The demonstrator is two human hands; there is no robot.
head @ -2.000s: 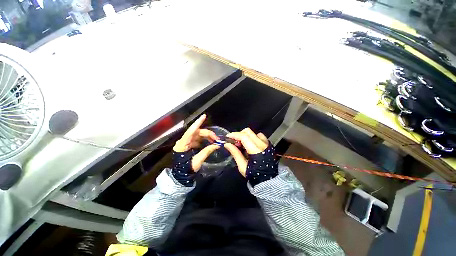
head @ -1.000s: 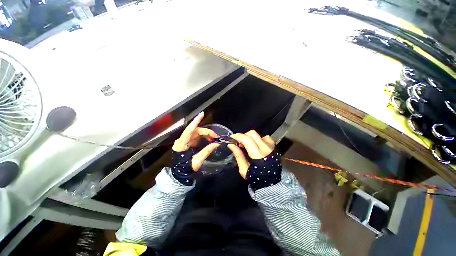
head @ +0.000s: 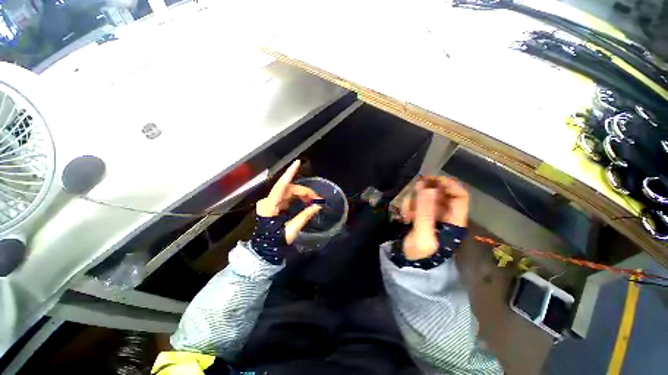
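My left hand (head: pixel 287 205) is over the round bin (head: pixel 333 212), forefinger raised. Its thumb and another finger pinch a small dark piece (head: pixel 318 202), too small to identify. My right hand (head: pixel 433 212) is apart from it to the right, blurred, with its fingers bent. Whether it holds anything cannot be told. The orange-red cord (head: pixel 557 256) stretches from near my right wrist to the right edge. A small pale blurred thing (head: pixel 370 195) shows between my hands.
A white fan (head: pixel 26 150) stands on the left table. Black straps with silver rings (head: pixel 615 146) lie on the right table (head: pixel 410 51). A foot pedal (head: pixel 540 304) is on the floor at lower right. Clear plastic (head: pixel 124 271) lies under the left table.
My hands were together over the bin, fingers on a small piece. My right hand has moved away to the right and blurred. My left hand has stayed nearly in place.
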